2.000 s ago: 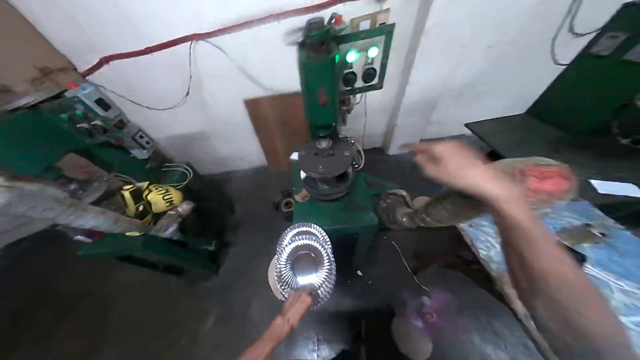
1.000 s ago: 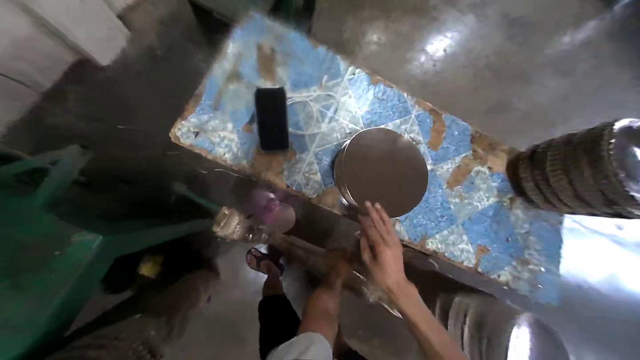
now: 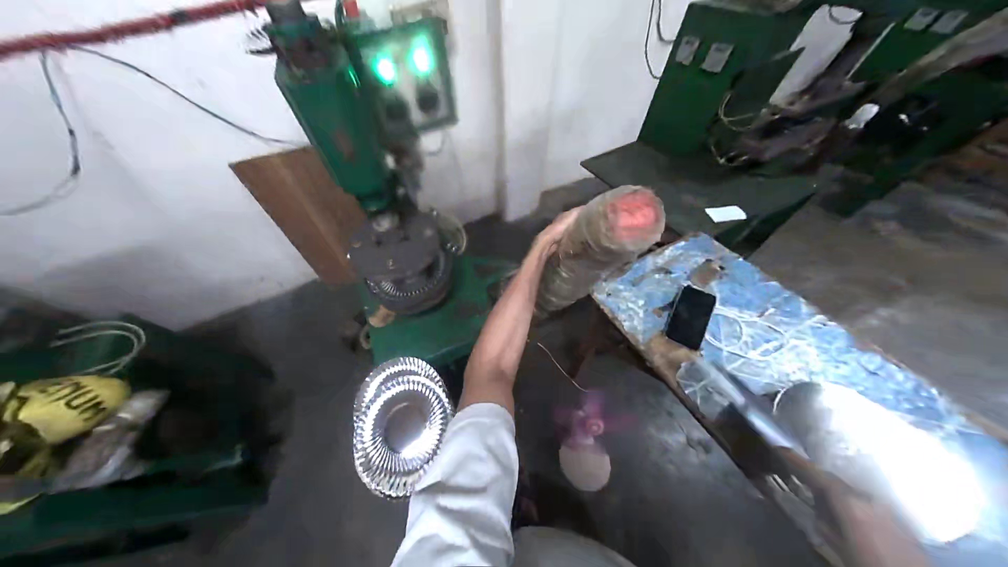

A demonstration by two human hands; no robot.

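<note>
My left hand [image 3: 561, 230] lies against the far side of a tall wrapped cylindrical stack [image 3: 587, 248] with a pinkish-red top; its fingers are partly hidden. My right hand [image 3: 823, 480], strongly blurred, is at the lower right, beside a thin shiny sheet-like piece [image 3: 744, 409]; its grip is unclear. Close to it, a round metal disc or stack of discs [image 3: 874, 449] shines on the blue-patterned table [image 3: 795, 315]. Fluted shiny metal pans [image 3: 403, 425] are left of my left forearm, below the green press [image 3: 335, 134], whose round die [image 3: 402, 264] holds a ribbed metal piece.
A black phone [image 3: 691, 316] and white cable lie on the table. A small fan with pink blades [image 3: 591, 425] stands low between my arms. Green machinery [image 3: 693, 102] is at the upper right; a green bench with a yellow bag [image 3: 71, 405] is at left.
The view has swung from the table back to the press. My left hand, at the fluted pans two seconds ago, is now at the wrapped stack. My right hand no longer lies on the round disc top.
</note>
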